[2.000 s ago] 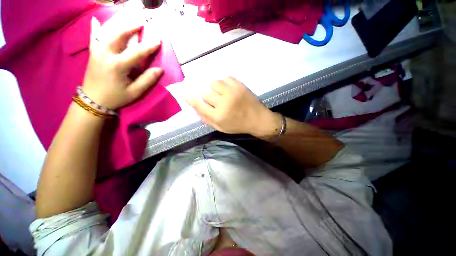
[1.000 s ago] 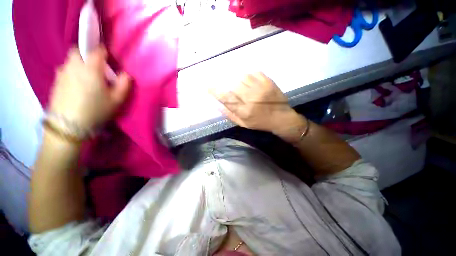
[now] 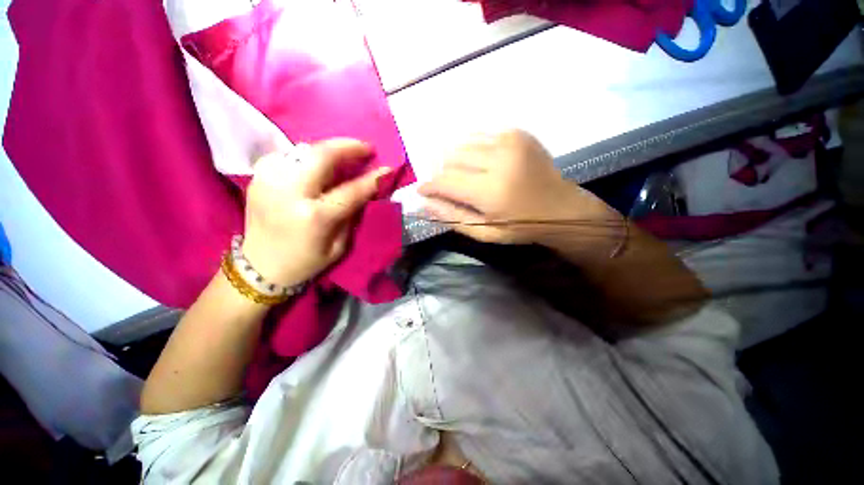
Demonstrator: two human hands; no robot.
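Observation:
A large magenta garment panel (image 3: 109,142) lies over the left of the white table and hangs over its front edge toward the lap. A pale strip of its other side shows beside a brightly lit magenta part (image 3: 327,104). My left hand (image 3: 308,204) is shut on the panel near the table's front edge, fingertips pinching the cloth. My right hand (image 3: 497,185) is just right of the cloth's edge, fingers curled; a small pale bit shows at its fingertips, and I cannot tell if it grips anything. Thin dark thread runs across the right hand toward the wrist.
The white table (image 3: 455,109) has a grey ruler-marked front edge. At the top right are a deep red-magenta pile (image 3: 616,19), blue scissor handles (image 3: 690,36) and a dark flat object (image 3: 805,43). A pale box with magenta scraps (image 3: 711,185) is lower right. Pale cloth (image 3: 57,350) hangs at left.
My left hand has moved right and toward the table's front edge with the cloth, now close to my right hand. The panel is turned, showing a pale strip. The right hand has shifted slightly right.

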